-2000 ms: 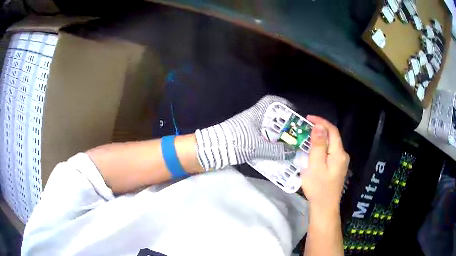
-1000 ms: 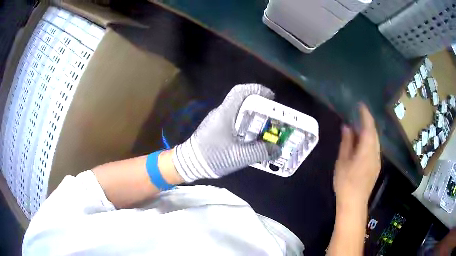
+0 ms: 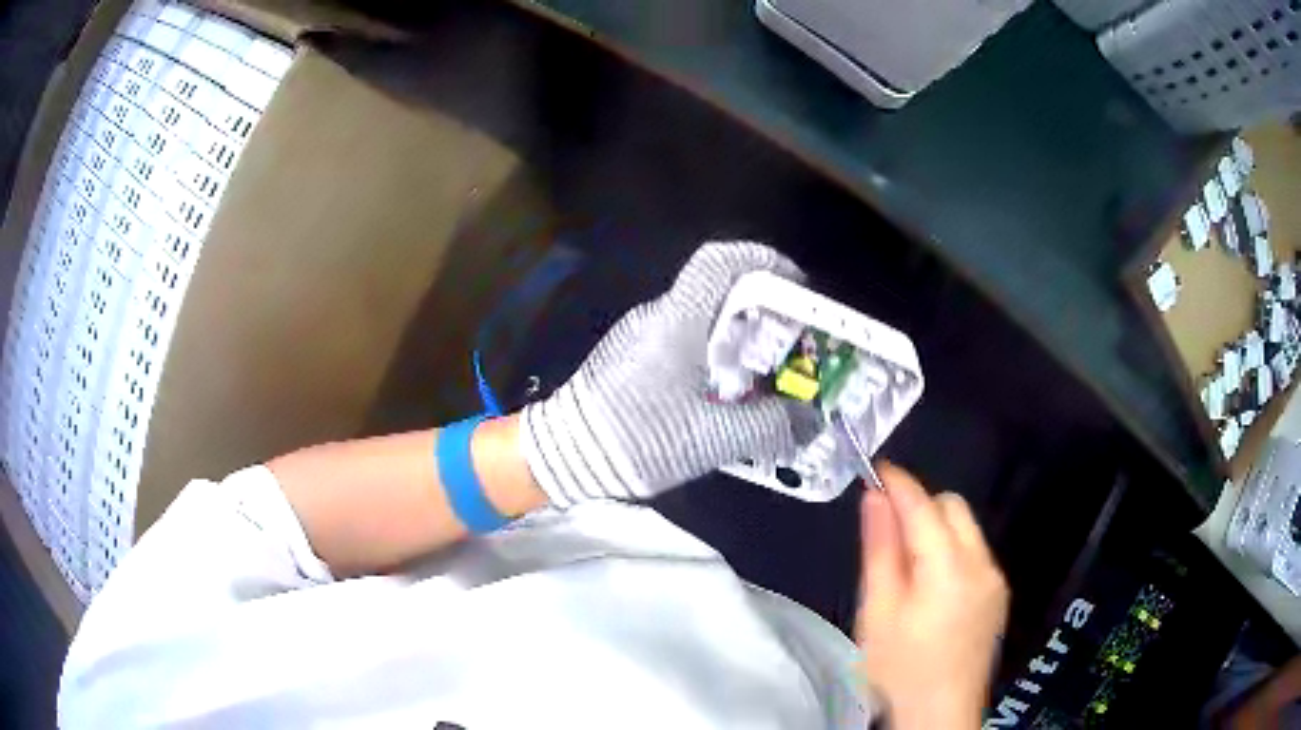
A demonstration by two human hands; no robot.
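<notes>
My left hand (image 3: 671,385), in a striped knit glove, holds a white housing shell (image 3: 888,374) with its open side up. A green circuit board (image 3: 839,367) with a yellow transformer (image 3: 798,378) sits inside the shell, near my left thumb. My bare right hand (image 3: 930,578) holds thin metal tweezers (image 3: 863,451) like a pen. Their tip reaches into the shell beside the board. The exact contact at the tip is too small to tell.
A large carton (image 3: 293,243) of white slotted housings (image 3: 121,271) stands at left. The dark green bench (image 3: 970,186) carries stacked housings (image 3: 1220,57) and a shallow cardboard tray (image 3: 1184,321) of small modules. A black "Mitra" board tray (image 3: 1063,656) is at lower right.
The shell, first tilted between both hands, is now open side up in my left hand. My right hand left it, reached toward the bench, and is back at the shell with tweezers.
</notes>
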